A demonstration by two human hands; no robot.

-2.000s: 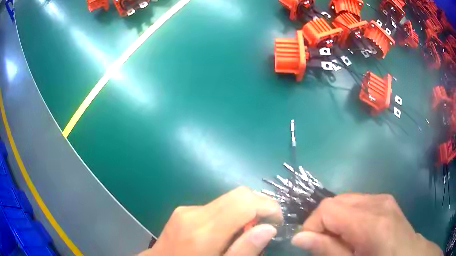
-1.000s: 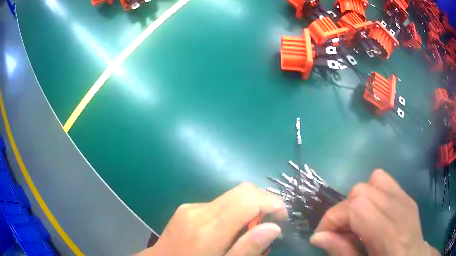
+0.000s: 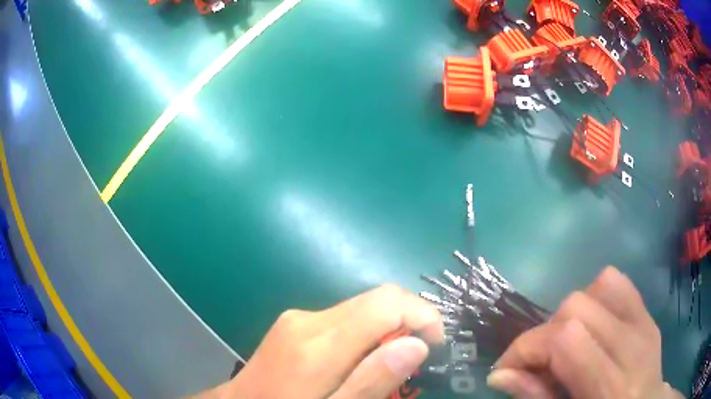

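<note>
My left hand (image 3: 351, 343), at the bottom centre, is closed around an orange connector housing (image 3: 405, 386), mostly hidden by the fingers. Silver lugs (image 3: 463, 366) with round holes stick out to its right, blurred. My right hand (image 3: 585, 343) is at the lower right with thumb and fingers pinched together; whether a thin wire is between them cannot be told. A bundle of black wires with silver crimp terminals (image 3: 468, 282) lies on the green mat just beyond and between the hands. One terminal (image 3: 470, 204) points away above the bundle.
Orange connector housings (image 3: 466, 84) with lugs and black wires lie in a heap at the top right, running down the right edge. One housing (image 3: 597, 146) lies apart. Yellow tape (image 3: 183, 101) crosses the mat. Blue bins (image 3: 31, 335) stand at the left beyond a grey strip (image 3: 117, 273).
My right hand has moved right, away from my left hand, and its fingers have shifted. The lugs beside my left hand show more clearly. The view has shifted slightly.
</note>
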